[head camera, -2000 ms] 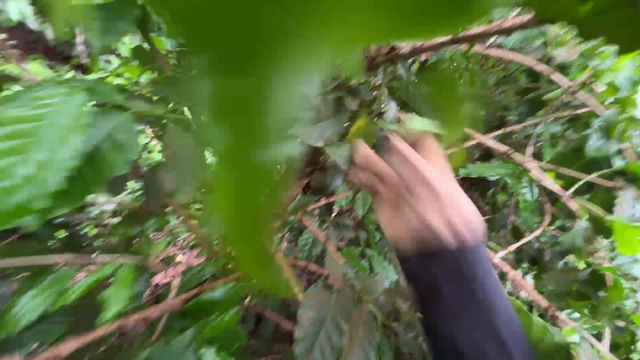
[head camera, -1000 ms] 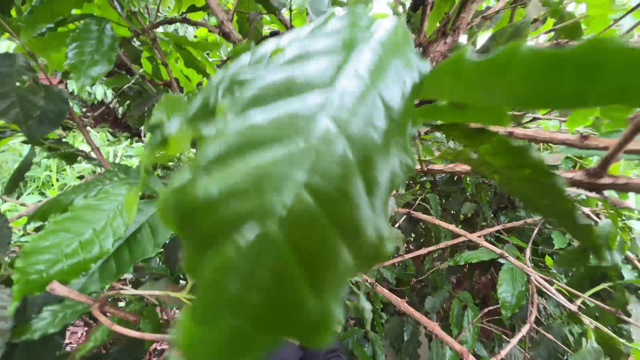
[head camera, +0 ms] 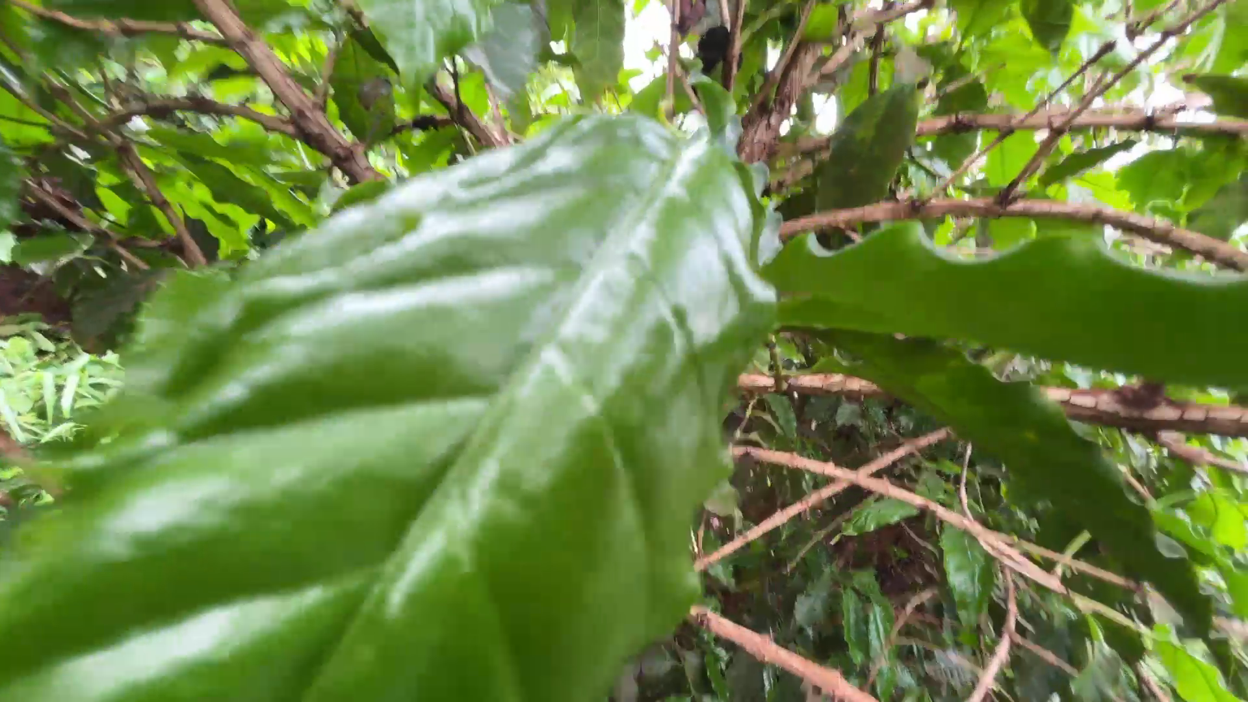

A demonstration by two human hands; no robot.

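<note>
Neither my left hand nor my right hand shows at this moment. A large glossy green leaf (head camera: 468, 390) with a pale midrib and wavy edge fills the left and middle of the view, very near the camera, and hides much behind it. To its right, a second green leaf (head camera: 1014, 292) with a scalloped edge reaches to the right side. Below that one hangs a darker, narrow leaf (head camera: 1043, 458).
Brown woody branches (head camera: 1024, 210) cross the right side at several heights. Thin bare twigs (head camera: 829, 487) cross at the lower right. A thicker branch (head camera: 292, 97) slants through the upper left, and low foliage (head camera: 49, 385) shows at the left edge.
A hand with a dark sleeve, seen reaching into the foliage two seconds ago, is out of view. The view has shifted, and the big leaf now covers more of it.
</note>
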